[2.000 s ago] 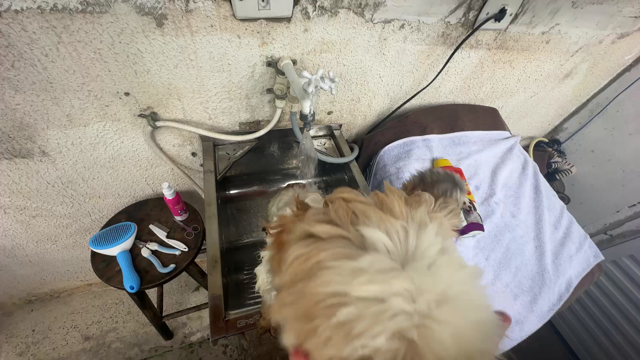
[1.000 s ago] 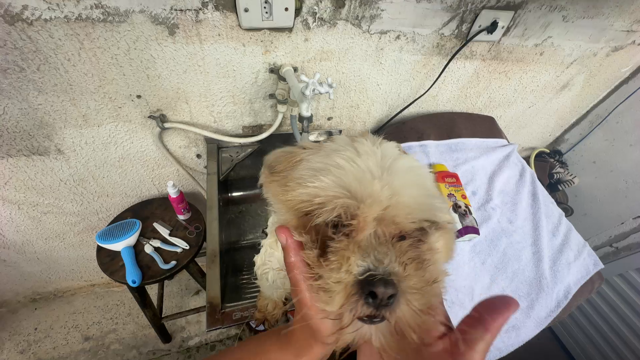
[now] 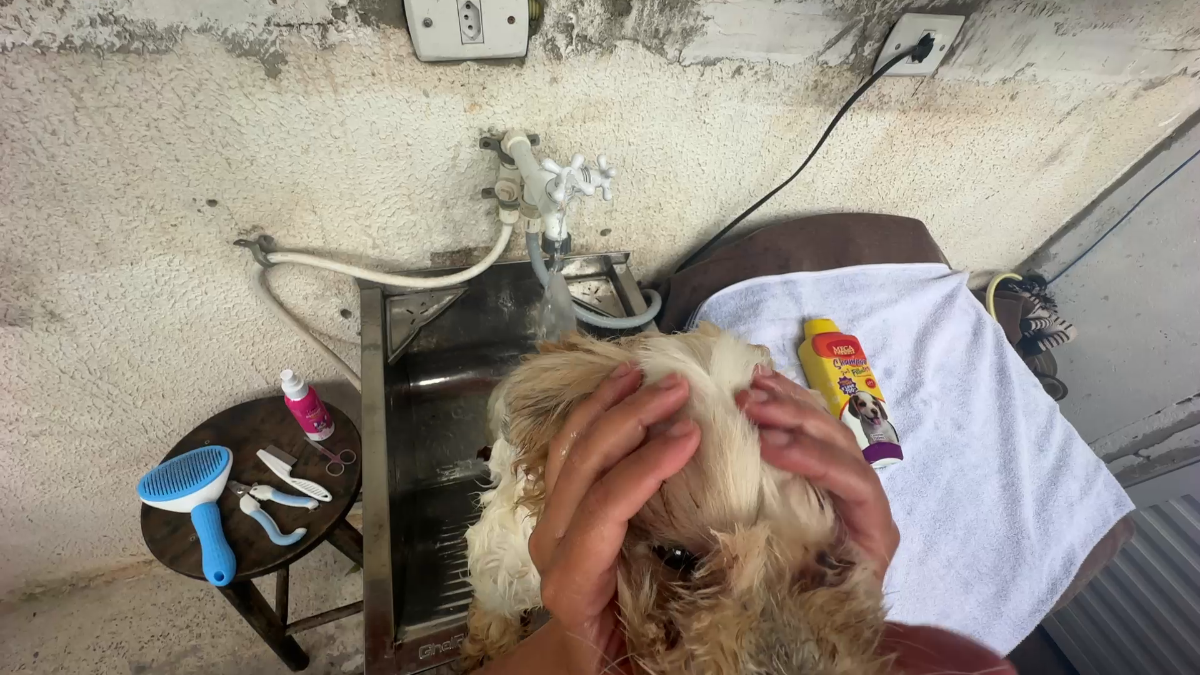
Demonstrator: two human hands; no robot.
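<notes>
A shaggy cream and tan dog (image 3: 722, 506) with wet fur faces the camera, its body in a stainless steel sink (image 3: 377, 487). My left hand (image 3: 609, 487) rests on one side of the dog's head, its fingers curved over the fur of the crown. On the other side, my right hand (image 3: 834, 459) lies against the head with bent fingers. Both palms are mostly hidden. Behind the dog, water runs from a wall tap (image 3: 553, 187) into the sink. One dark eye of the dog shows between my hands.
A round wooden stool (image 3: 225, 422) at left holds a blue slicker brush (image 3: 202, 497), a white comb (image 3: 292, 475), nail clippers (image 3: 267, 506), small scissors (image 3: 336, 457) and a pink bottle (image 3: 307, 408). At right, a yellow dog shampoo bottle (image 3: 848, 389) lies on a white towel (image 3: 984, 450).
My hands have moved from beside and below the dog's face up onto its head. The head, turned away two seconds ago and raised one second ago, is now tilted lower.
</notes>
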